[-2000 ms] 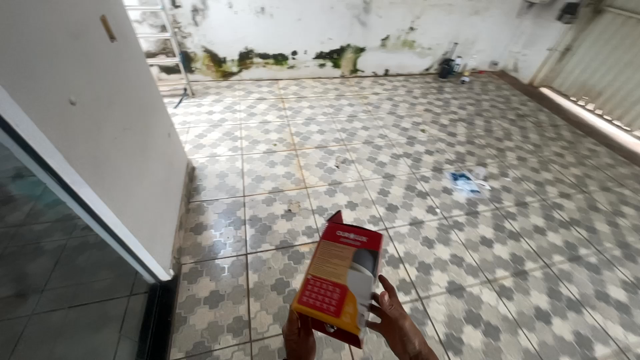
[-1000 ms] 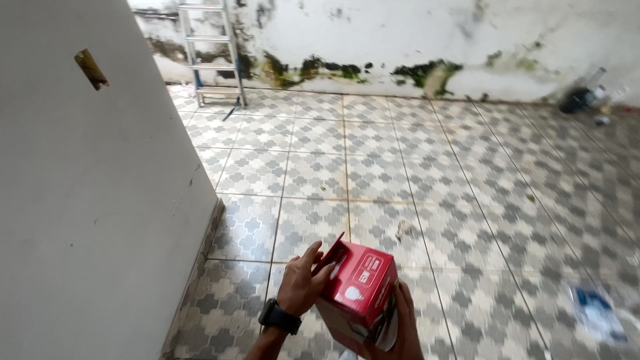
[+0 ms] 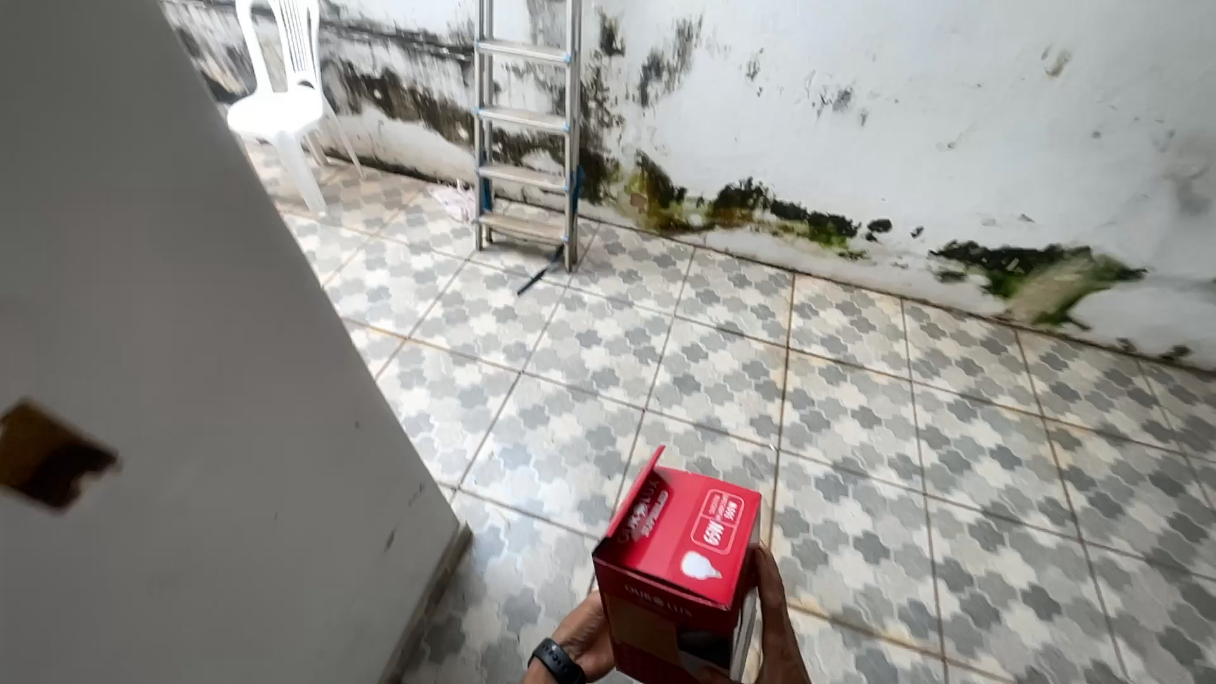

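A red cardboard light bulb box point(image 3: 679, 570) is held low in the middle of the head view, with a bulb picture and writing on its top face. One flap stands up along the box's left edge. My left hand point(image 3: 587, 635), with a black watch on its wrist, supports the box from the left and below; part of it is hidden behind the box. My right hand point(image 3: 777, 622) grips the right side, fingers along the edge. Whether a bulb is inside cannot be seen.
An aluminium stepladder point(image 3: 525, 171) stands by the stained white wall point(image 3: 883, 114), a dark strip at its foot. A white plastic chair point(image 3: 280, 112) is at the back left. A grey wall point(image 3: 218, 380) with a cut-out hole borders the left. Patterned tiles point(image 3: 722, 380) cover the floor.
The view has swung left, bringing in the chair. My left hand has moved from the raised flap a second ago to the box's lower left side.
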